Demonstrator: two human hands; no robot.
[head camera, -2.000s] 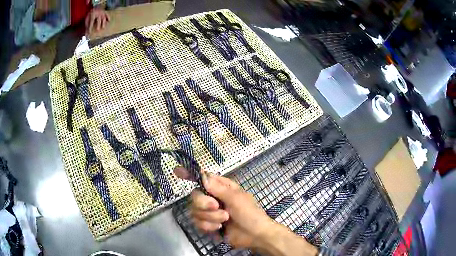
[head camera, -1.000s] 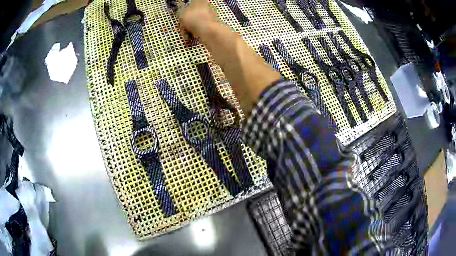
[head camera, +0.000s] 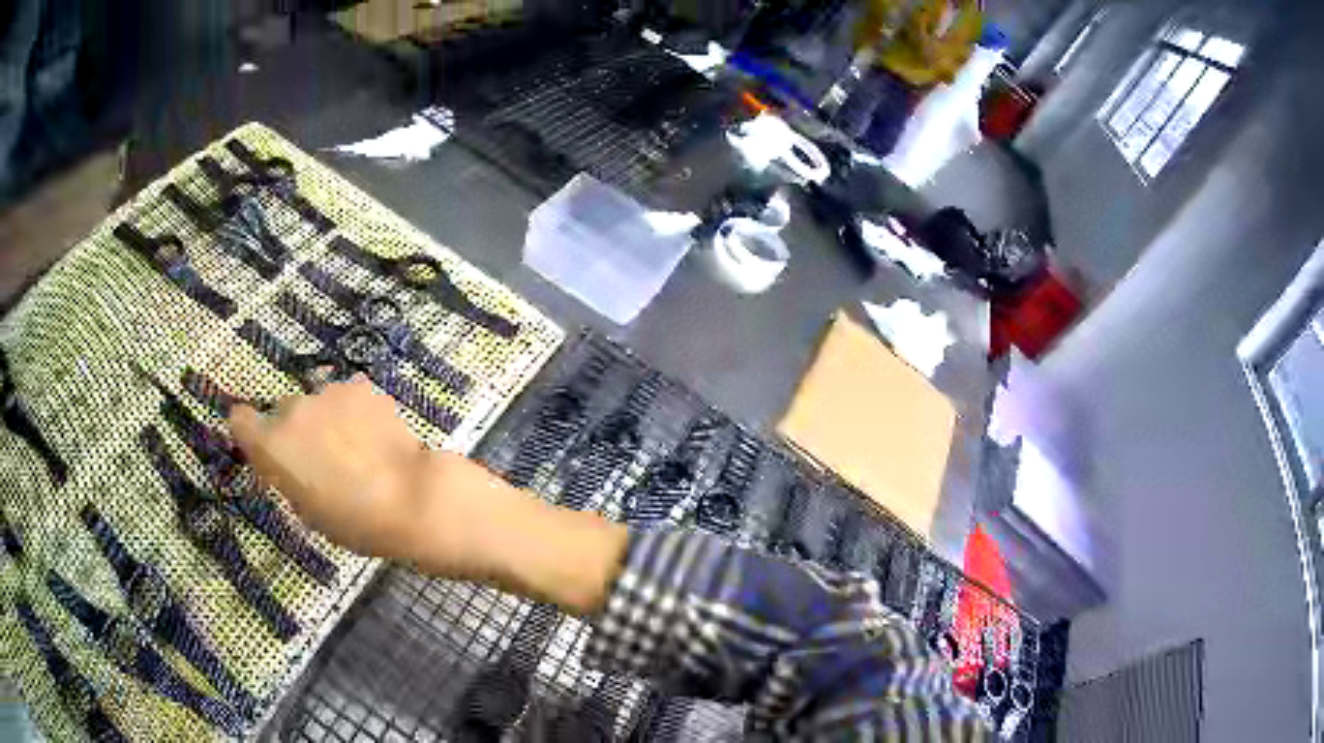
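Dark carbon-patterned watch pieces with round rings lie in rows on a cream mesh tray (head camera: 508, 380) at the left. My right hand (head camera: 341, 462) reaches in from the lower right, over the near part of the tray. Its fingertips are at a watch piece (head camera: 206, 389); the frame does not show whether they grip it or only touch it. More watch pieces lie on a black wire mesh rack (head camera: 392, 646), under and beside my forearm. My left hand is not in view.
Beyond the rack stand a clear plastic box (head camera: 607, 250) and white rolls (head camera: 751, 254). A cardboard sheet (head camera: 876, 421) lies right of the rack. A red stool (head camera: 985, 602) shows at the rack's right end. Another dark rack (head camera: 588, 113) lies at the back.
The view has swung right. My right hand held a dark watch piece above the tray, then reached to its far part; now it is lower over the near row.
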